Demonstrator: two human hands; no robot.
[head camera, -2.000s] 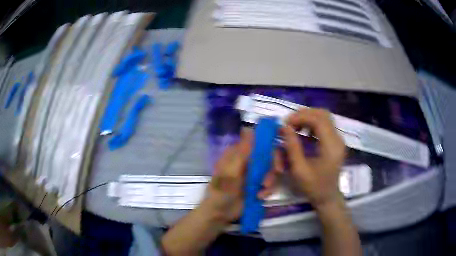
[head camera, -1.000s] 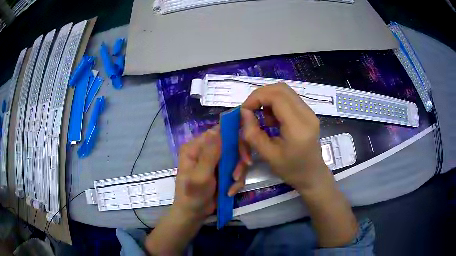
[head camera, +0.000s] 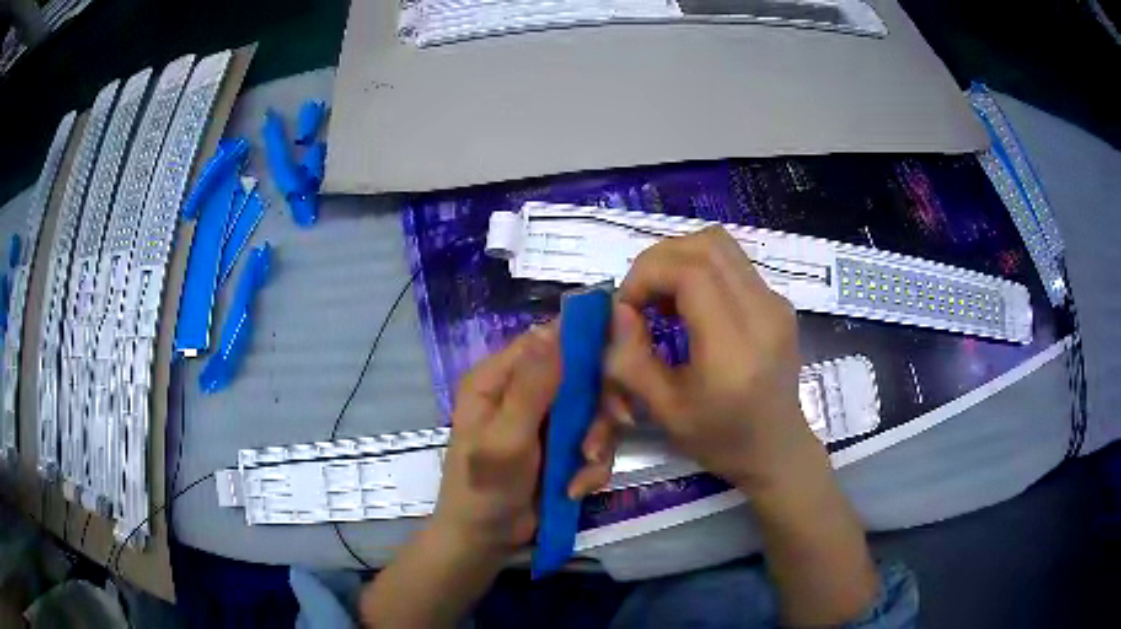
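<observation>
A bright blue strip (head camera: 573, 430) stands between my hands, its lower end hanging free. It looks like backing film; whether a board lies behind it is hidden. My left hand (head camera: 504, 430) grips it along its middle. My right hand (head camera: 707, 356) pinches near its top right edge; the fingertips are partly hidden. Below my hands lies a lamp housing (head camera: 344, 479), its middle covered by my hands and its rounded end showing at right. Behind my hands lies another lamp housing (head camera: 762, 264) with an LED board (head camera: 922, 293) in its right end.
Part-built lamps (head camera: 135, 246) lie side by side on cardboard at left. Blue film scraps (head camera: 234, 313) lie beside them. A cardboard sheet (head camera: 652, 98) with a housing on it is at the back. Spare LED boards (head camera: 1020, 184) lie at far right. A purple printed sheet (head camera: 467, 320) is underneath.
The view has shifted left and steadied since two seconds ago. The blue strip stays between my hands; its lower part now looks more curved and loose than one second ago.
</observation>
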